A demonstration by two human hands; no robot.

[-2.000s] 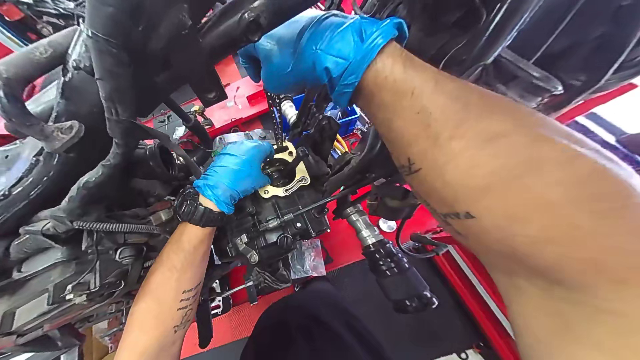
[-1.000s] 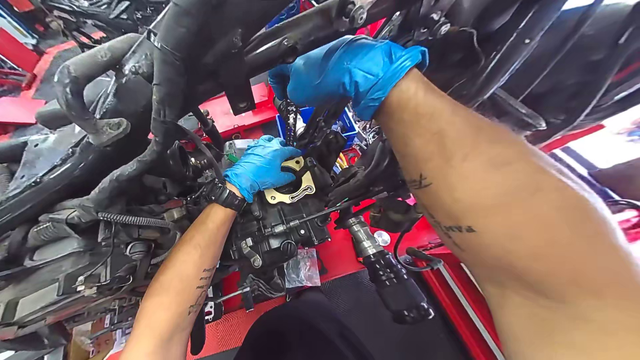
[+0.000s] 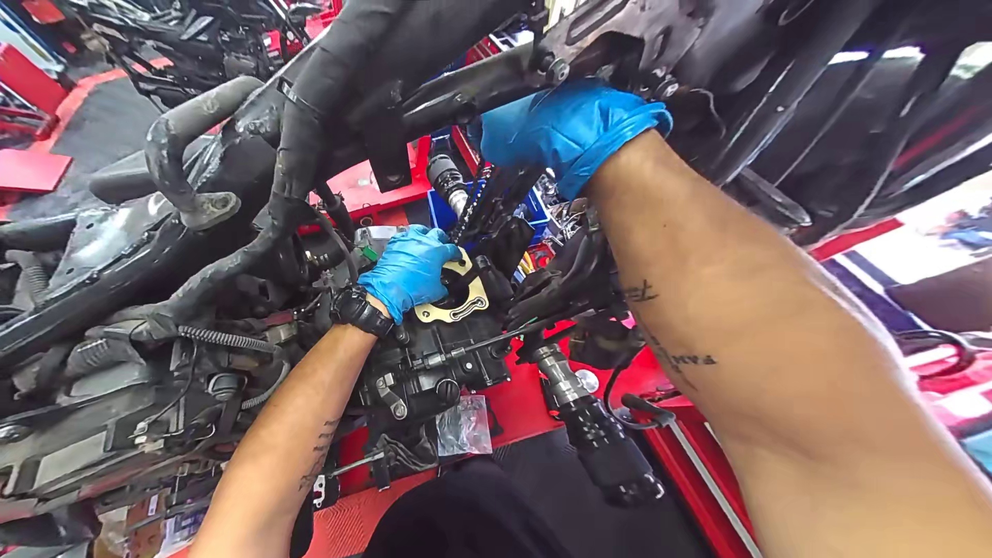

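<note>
My left hand (image 3: 409, 271), in a blue glove, rests at the left edge of a pale base gasket (image 3: 469, 301) that lies on the top face of a motorcycle engine's crankcase (image 3: 442, 364). Its fingertips reach the gasket's opening; whether they grip anything is hidden. My right hand (image 3: 570, 136), also gloved in blue, is higher up, beneath the frame tube and over the timing chain (image 3: 473, 205). The chain runs up from the engine toward that hand. My right fingers are turned away, so their grip cannot be seen.
A black frame tube (image 3: 473, 93) crosses above the engine. A shock absorber (image 3: 604, 449) hangs at the lower right. Below the engine lies a clear plastic bag (image 3: 463, 426). Behind stand a blue tray (image 3: 442, 217) and a red lift platform (image 3: 364, 186). Cables and hoses fill the left.
My left hand has shifted slightly on the gasket, with more of the gasket showing at first and now. My right hand stays high near the chain. The view has shifted.
</note>
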